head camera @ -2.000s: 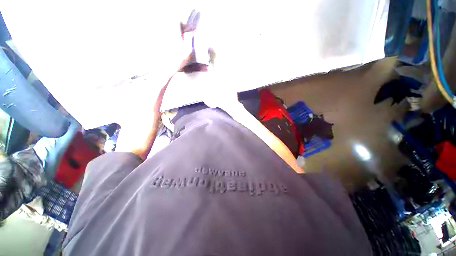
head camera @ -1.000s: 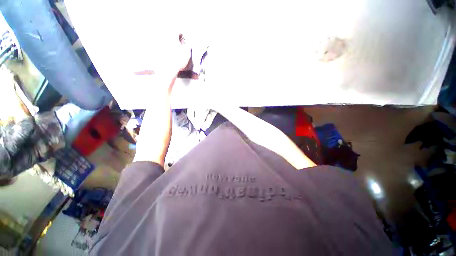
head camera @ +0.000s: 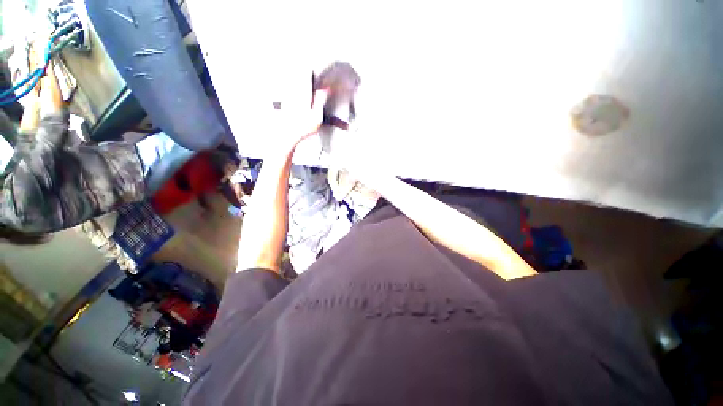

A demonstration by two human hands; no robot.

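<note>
A small grey-brown and white fabric piece [head camera: 338, 79], with a narrow dark band at its lower end, lies on the white cloth-covered table [head camera: 476, 87] near its front edge. My left hand [head camera: 314, 135] is at the near end of this piece, mostly washed out by glare. My right hand [head camera: 349, 158] is close beside it at the table edge, also washed out. The fingers of both hands are not readable, so their grip on the piece cannot be told.
A round brownish stain [head camera: 600, 115] marks the table at the right. A blue padded arm [head camera: 158, 71] stands along the left side. Another person's patterned sleeve [head camera: 71, 174] is at the left. A red object [head camera: 186, 184] and a blue crate [head camera: 143, 230] are low at the left.
The view has swung left, so the table and stain sit further right. The piece beyond my hands now shows as a broader grey-brown shape. My hands stay close together.
</note>
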